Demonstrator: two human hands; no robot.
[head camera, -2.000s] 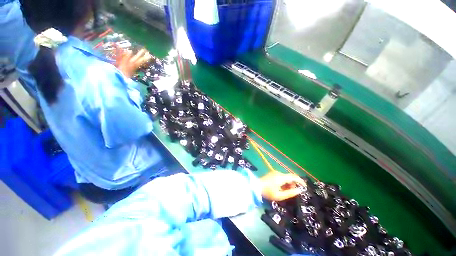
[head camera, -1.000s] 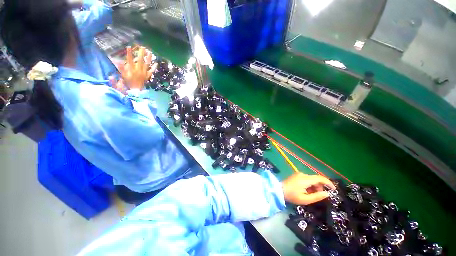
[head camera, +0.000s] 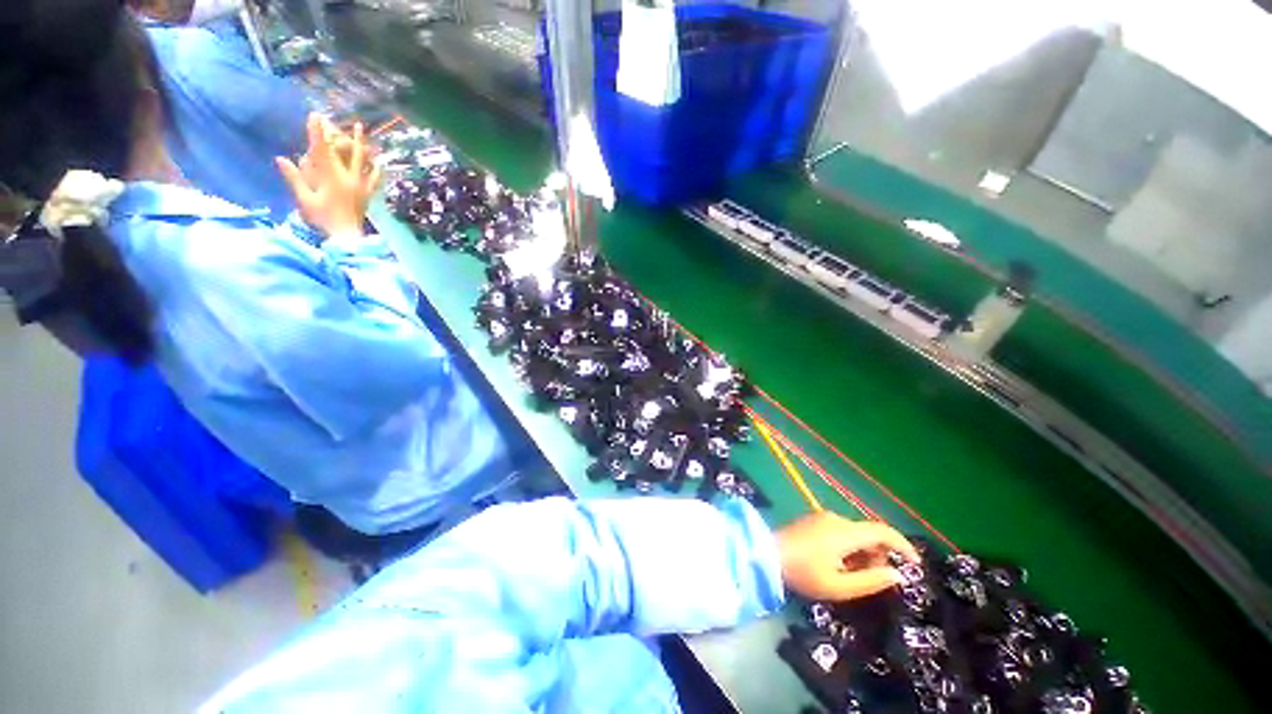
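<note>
A heap of black parts with silver metal ends lies at the lower right. My left hand is at the heap's upper left edge, its arm in a light blue sleeve reaching in from the lower left. Its fingers are curled, with the fingertips at a silver end; whether they grip a part cannot be told. My right hand is out of the picture. A second, larger heap of the same parts lies further up the pale green bench edge. An orange strip lies between the heaps.
A person in a light blue smock is at left, hands raised over the bench. A metal post rises behind the far heap. Beyond are the dark green belt, a blue bin and a guide rail. Another blue bin is lower left.
The view has shifted. The other person's hands have gone from low over the parts to raised. My left hand stays at the near heap's edge, fingers still curled.
</note>
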